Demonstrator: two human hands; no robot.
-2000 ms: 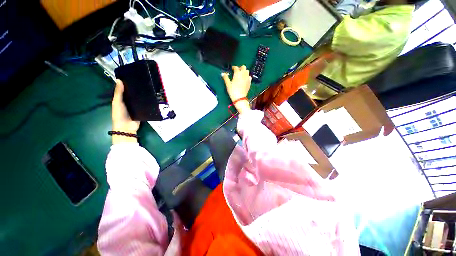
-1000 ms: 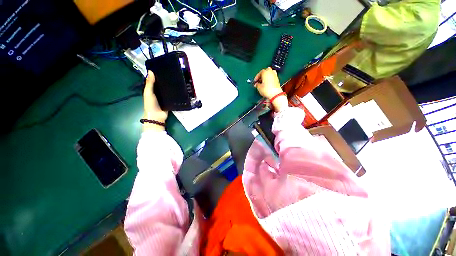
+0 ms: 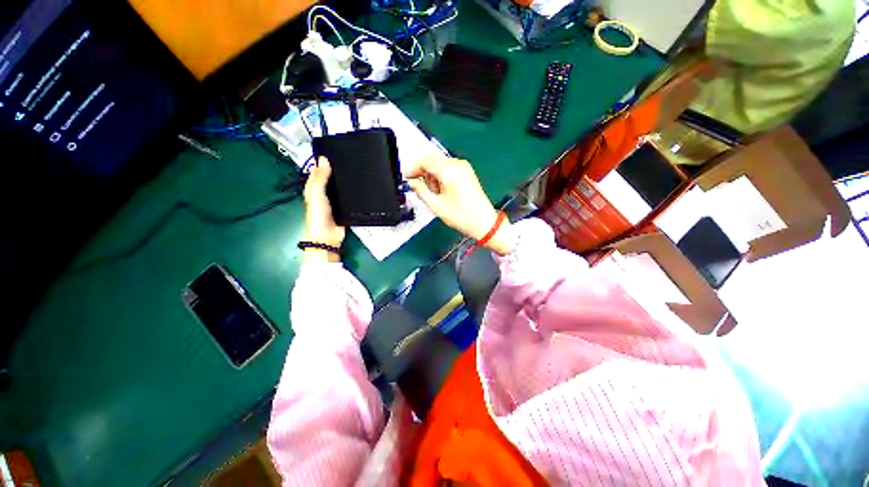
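Note:
A flat black set-top box (image 3: 362, 178) is held over white paper (image 3: 383, 243), with dark leads at its far edge. My left hand (image 3: 322, 204) grips its left side. My right hand (image 3: 455, 195) is at the box's right side, thumb and fingertips pinched together near its edge; whether they hold something small is hard to tell. A black remote control (image 3: 551, 99) and a second black box (image 3: 469, 82) lie beyond to the right. A smartphone (image 3: 230, 315) with a dark screen lies on the green bench (image 3: 143, 371) at left.
Tangled white and blue cables with plugs (image 3: 354, 59) lie behind the box. A tape roll (image 3: 616, 37) is at the back right. Open brown cartons (image 3: 777, 181) and an orange box (image 3: 583, 215) stand at right, beside a person's yellow-green sleeve (image 3: 777, 57). TV screens (image 3: 71, 90) are at back left.
My right hand has moved from the bench near the remote, where it had a small dark item at its fingertips, to the box's right side. My left hand still holds the box.

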